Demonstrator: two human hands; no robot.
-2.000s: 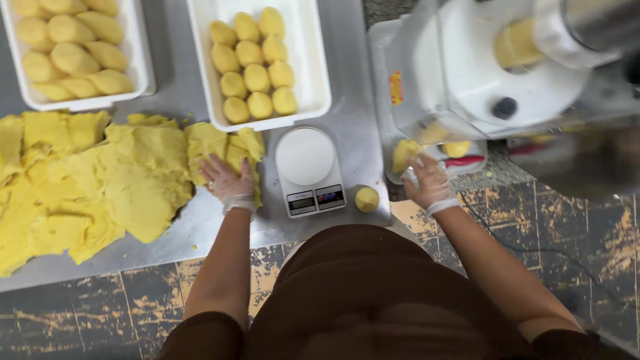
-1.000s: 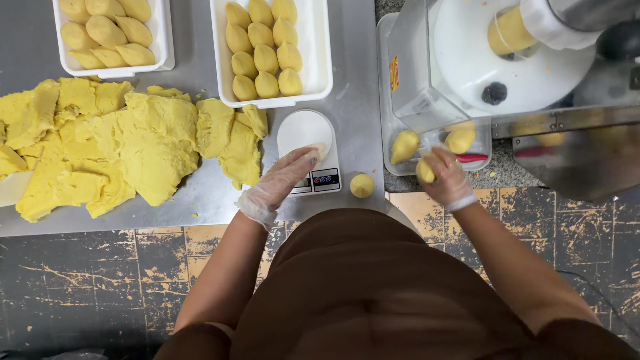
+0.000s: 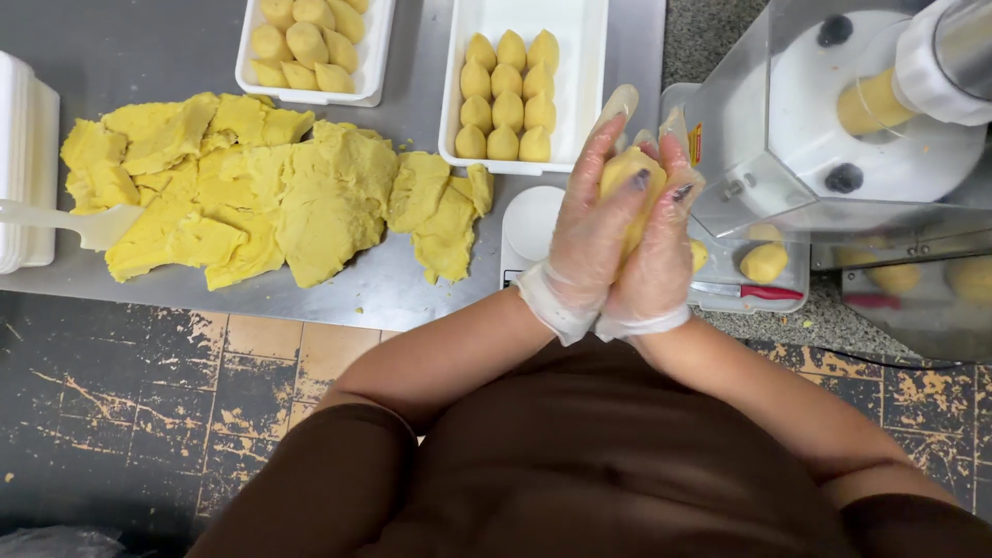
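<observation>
Both my hands wear clear plastic gloves. My left hand (image 3: 593, 221) and my right hand (image 3: 659, 232) press together around a piece of yellow dough (image 3: 632, 182), just right of a white kitchen scale (image 3: 533, 225) that the left one partly covers. A white tray (image 3: 577, 85) above holds rows of pointed dough pieces (image 3: 508, 111). Flattened yellow dough (image 3: 333, 201) spreads over the steel table to the left. Right of my hands, a clear tray (image 3: 802, 287) holds dough pieces (image 3: 764, 263) and a red-handled knife (image 3: 769, 292).
A dough-forming machine (image 3: 876, 108) with a clear guard stands at the right on a granite counter (image 3: 701, 39). Another white tray (image 3: 376, 70) of shaped dough is at the top. Stacked white trays (image 3: 31, 163) and a white plastic scraper (image 3: 101, 225) lie at the far left.
My right hand has moved left from the clear tray, and my left hand right from the scale. They now meet around a dough piece. The ball beside the scale is no longer in view there.
</observation>
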